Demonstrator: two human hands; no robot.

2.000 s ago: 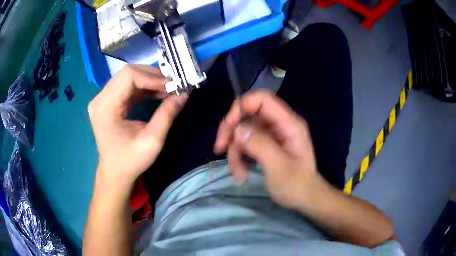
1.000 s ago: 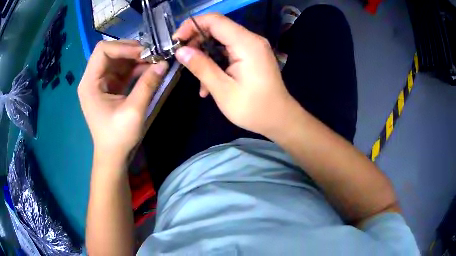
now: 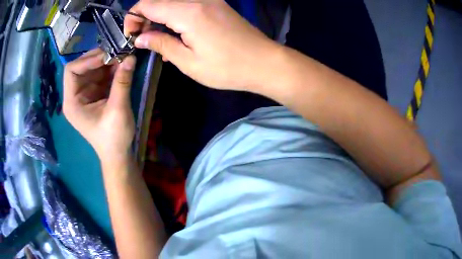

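Observation:
A bright metal mechanism (image 3: 112, 31) sticks out as a narrow arm from the silver-white machine housing (image 3: 68, 31) at the upper left. My left hand (image 3: 104, 96) pinches the lower left of its end between thumb and fingers. My right hand (image 3: 202, 43) is at the right side of the same end, fingertips closed by the metal. A thin dark shaft (image 3: 115, 10) runs from my right fingers up and left over the mechanism; its handle is hidden in the hand. Any small part between the fingertips is too small to tell.
The green mat (image 3: 81, 167) lies at left, with small black parts (image 3: 49, 86) and bagged parts (image 3: 68, 222) on it. The pale bench edge (image 3: 148, 106) runs beside my left hand. Yellow-black tape (image 3: 421, 71) crosses the grey floor at right.
My right hand has come from apart to the mechanism's end, with the thin shaft. My left hand stays at the end. The view has shifted, and hands and mechanism now sit further up and left.

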